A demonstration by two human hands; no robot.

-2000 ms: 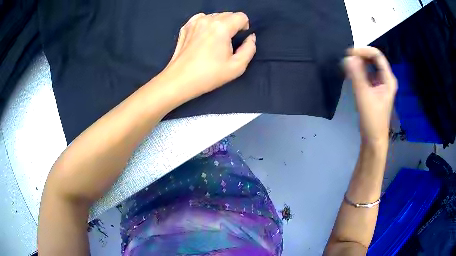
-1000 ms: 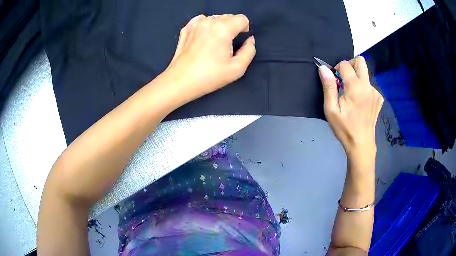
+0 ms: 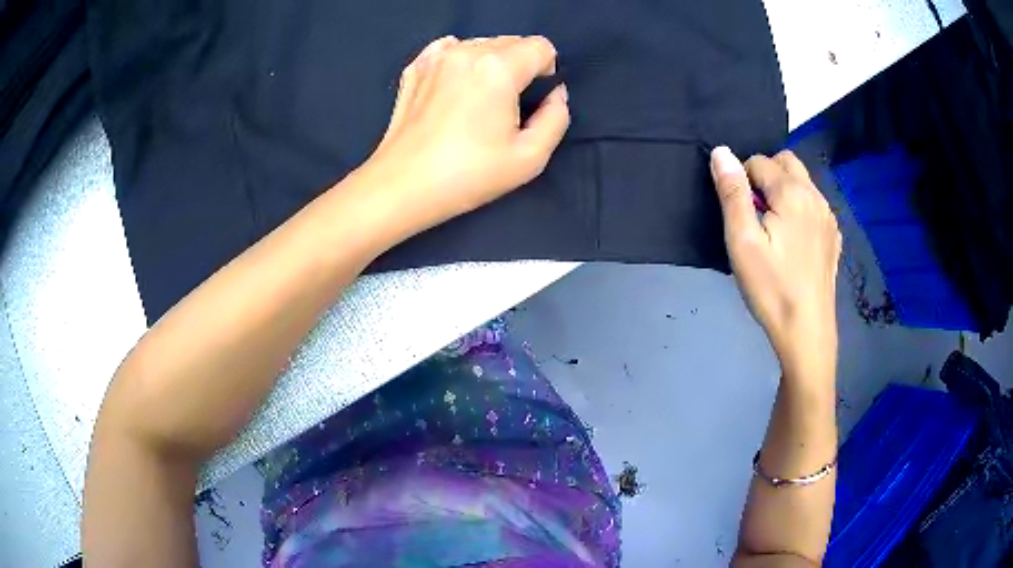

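A large black garment (image 3: 322, 100) lies flat over the white table, its near edge overhanging the table edge at the right. A stitched welt or pocket line (image 3: 639, 140) runs across its right part. My left hand (image 3: 478, 111) rests on the cloth, fingers curled, thumb and forefinger at the left end of that line; whether they pinch the cloth is hidden. My right hand (image 3: 778, 222) is at the right end of the line, closed around the thread snips, of which only a bit of pink handle (image 3: 760, 201) shows. The blades are hidden or lost against the black cloth.
The white table (image 3: 322, 355) shows below and left of the garment. Black garments (image 3: 944, 144) hang at the right beside a blue crate (image 3: 905, 244); another blue crate (image 3: 905, 466) stands lower right. Thread tufts (image 3: 628, 479) lie on the grey floor. Dark cloth (image 3: 39, 89) lies at the far left.
My right hand came in from beyond the garment's right edge onto the cloth with the snips, then shifted slightly down; the blades no longer show clearly. My left hand has stayed in place.
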